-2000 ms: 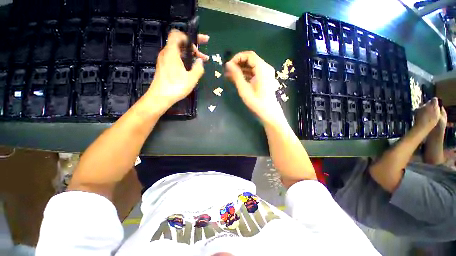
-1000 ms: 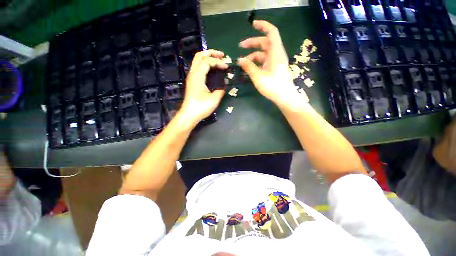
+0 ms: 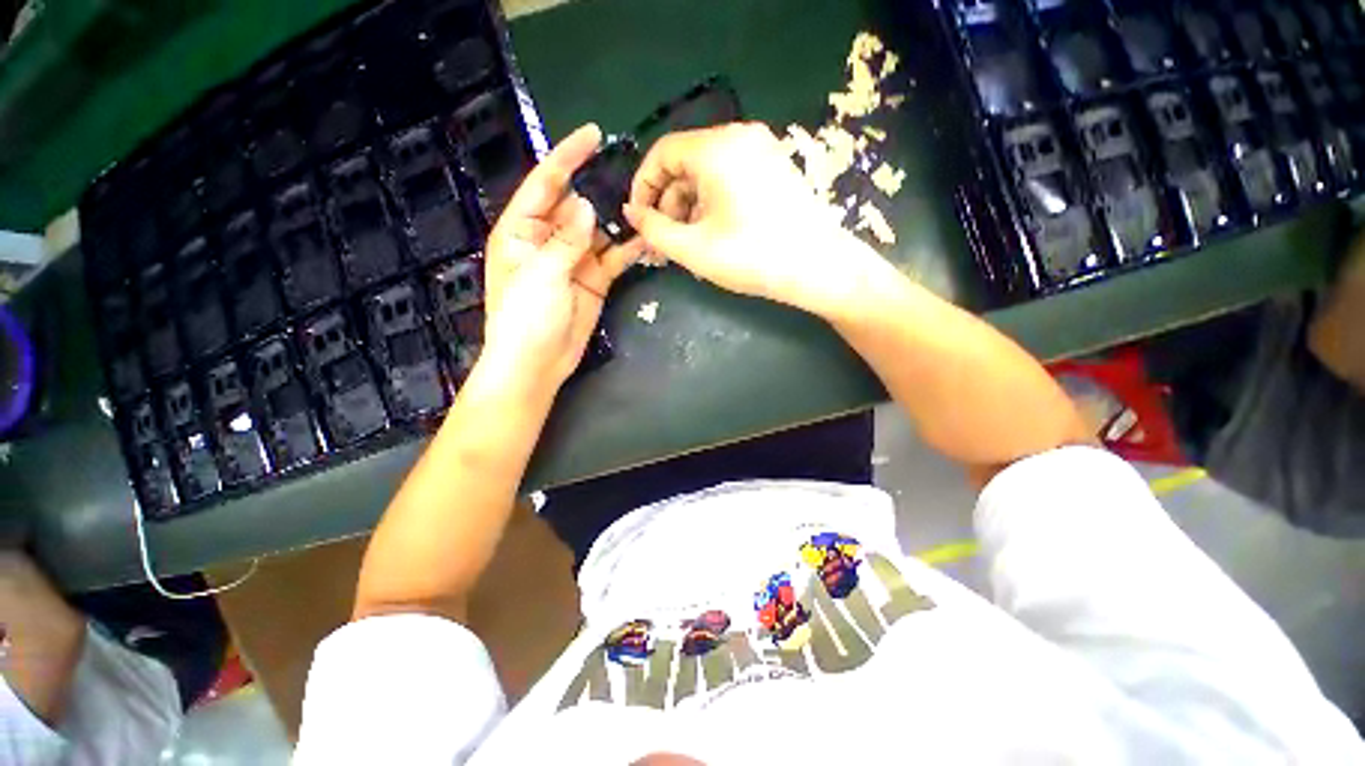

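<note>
A black housing (image 3: 608, 183) is held in my left hand (image 3: 548, 267), between its fingers, over the bench. My right hand (image 3: 723, 202) is at the housing's right side, with thumb and index finger pinched together at its edge; whether a small piece is between them cannot be told. Another black piece (image 3: 701, 109) lies on the bench just behind my right hand. Small cream pieces (image 3: 856, 102) lie in a loose pile right of my right hand, and one stray piece (image 3: 648, 311) lies in front of my hands.
A black blister tray (image 3: 271, 364) with filled pockets is at left, another (image 3: 1109, 169) at right. A white cable (image 3: 147, 557) hangs at the bench's left edge. A purple-rimmed round thing (image 3: 12, 367) is at far left. Parts of other people show at both sides.
The view has shifted and turned. My hands have come together at the housing, which was in my left hand while my right was open beside it. Fewer stray cream pieces show near my hands.
</note>
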